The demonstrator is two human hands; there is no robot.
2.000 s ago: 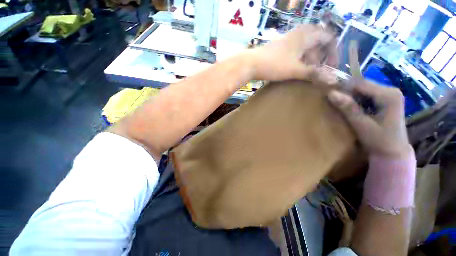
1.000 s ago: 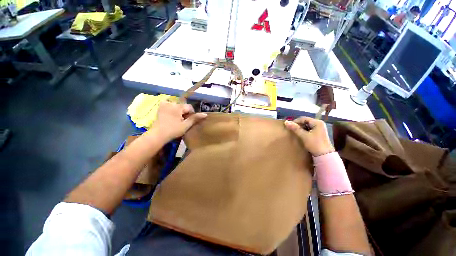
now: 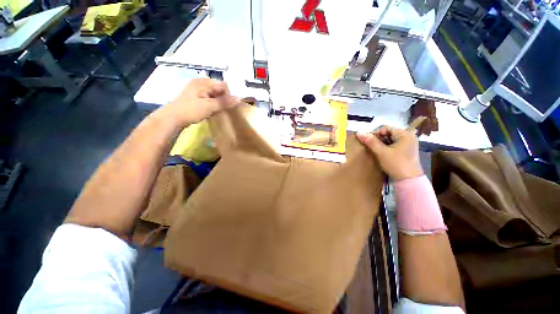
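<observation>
A tan-brown bag body [image 3: 270, 221] with a centre seam hangs from the machine edge over my lap. Its top edge lies under the yellow pattern clamp [image 3: 341, 126], and brown material shows in the clamp window. My left hand [image 3: 202, 101] grips the bag's upper left corner and holds it raised, so the material folds there. My right hand [image 3: 396, 150] pinches the upper right edge beside the clamp; a small tool seems to be in the palm, too unclear to name. The needle area [image 3: 295, 116] is just left of the clamp window.
The white sewing machine [image 3: 307, 61] stands ahead. Brown bags [image 3: 503, 202] are heaped at right. More brown bags [image 3: 169, 196] and a yellow cloth [image 3: 196, 142] lie at lower left. A dark monitor-like panel [image 3: 540, 67] is at far right. A small reddish-brown pile [image 3: 423, 116] sits on the table.
The bag has moved forward from before the machine, and its top edge is now under the clamp. My left hand has risen with its corner. My right hand has moved slightly forward.
</observation>
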